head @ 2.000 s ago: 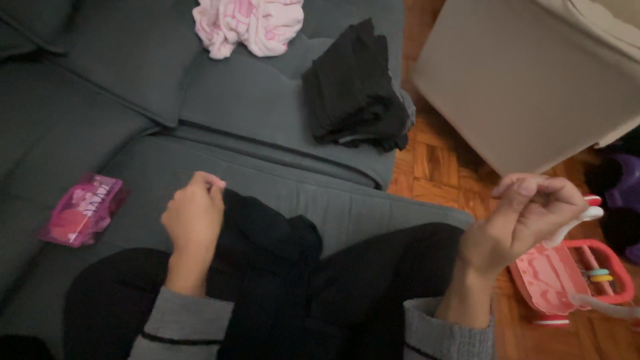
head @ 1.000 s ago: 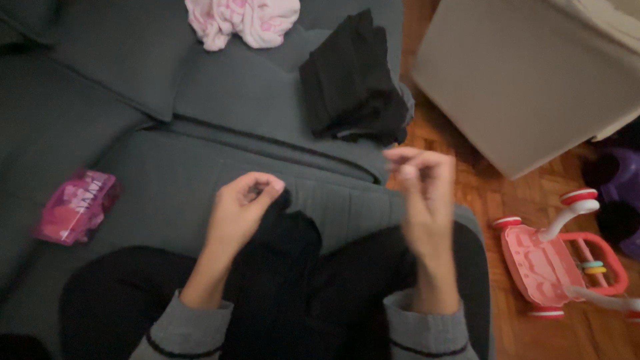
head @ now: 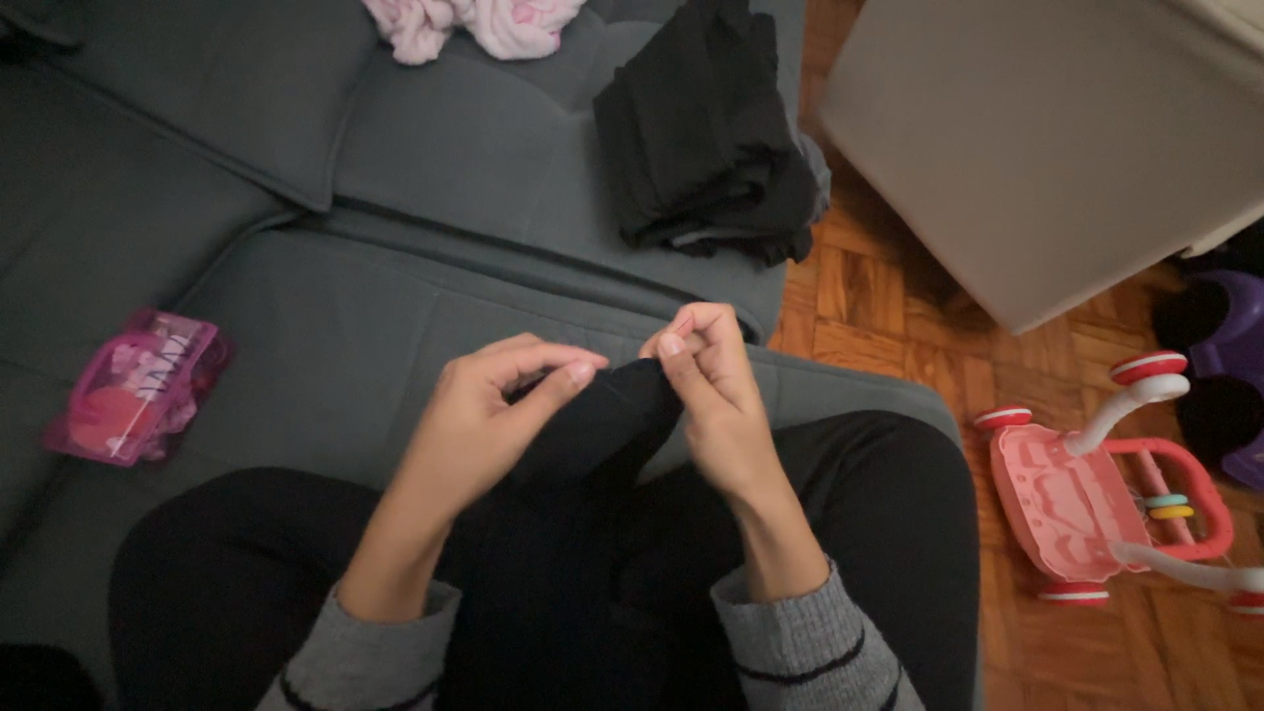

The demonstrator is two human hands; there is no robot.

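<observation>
A dark cloth garment (head: 592, 434) lies over my lap, its upper edge raised between my hands. My left hand (head: 484, 415) pinches the left part of that edge between thumb and fingers. On the right, my right hand (head: 716, 395) pinches the same edge close by. Against my black trousers the lower part of the garment is hard to make out. Beyond my hands, a folded stack of black clothes (head: 701, 138) rests on the grey sofa (head: 444, 148).
A pink-and-white fluffy cloth (head: 474, 25) lies at the top. At the left is a clear pink case (head: 138, 390) bearing writing. To the right, a large beige box-like object (head: 1027, 148), a pink toy walker (head: 1076, 494) and a purple wheeled toy (head: 1229, 365) stand on the parquet floor (head: 859, 306).
My right hand has come in from the right, where it was apart from the garment, to the cloth's edge beside my left hand. The garment's edge is now held up between both hands.
</observation>
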